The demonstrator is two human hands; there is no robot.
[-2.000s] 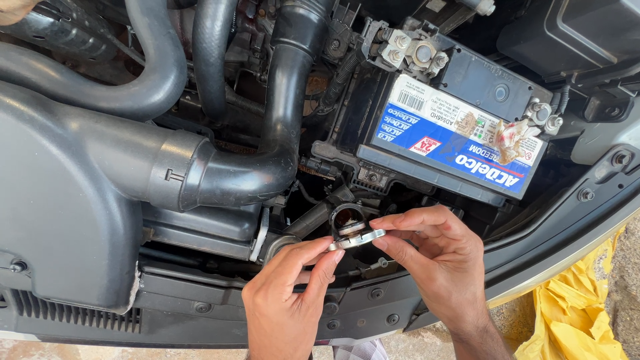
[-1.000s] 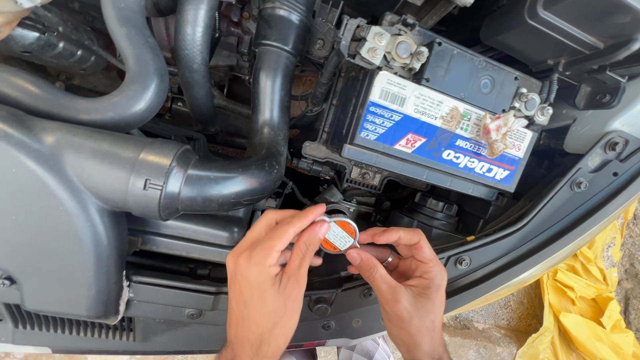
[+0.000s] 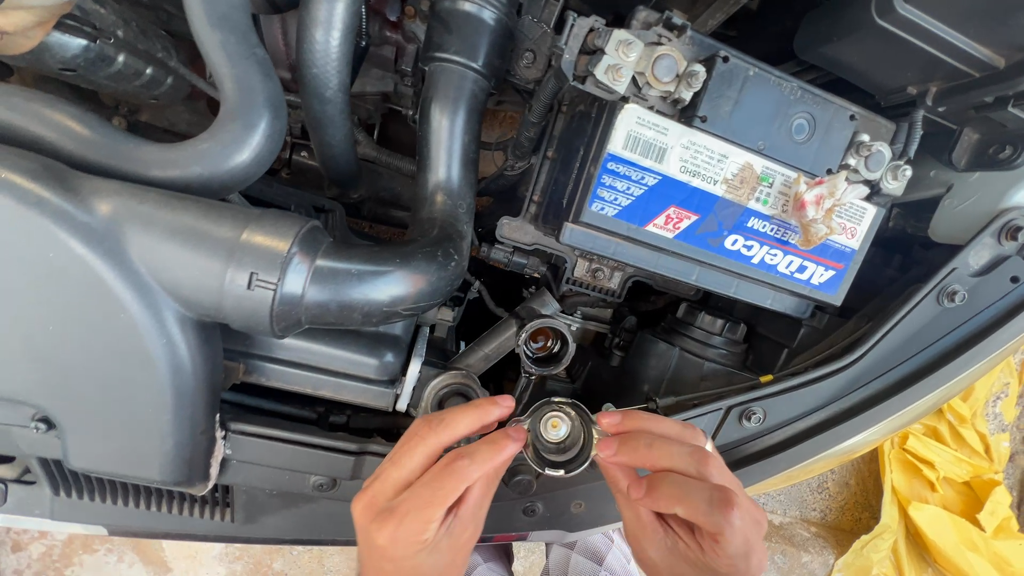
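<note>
A metal radiator cap is pinched between both hands, its underside with the round valve facing up to the camera. My left hand grips the cap's left ear with thumb and fingertips. On the right ear, my right hand holds it the same way; a ring shows on one finger. Just above the cap lies the uncapped filler neck, with brownish residue or liquid inside. The cap is apart from the neck. A metal pipe runs beside the neck.
A car battery with a crumpled, stained tissue on it sits upper right. A black air intake duct curves at the left. The front body panel runs along the lower right, with yellow cloth or plastic beyond it.
The cap was edge-on, then showed its orange-and-white labelled top; now its underside faces the camera. Both hands still hold it, now lower than the filler neck, which shows fully.
</note>
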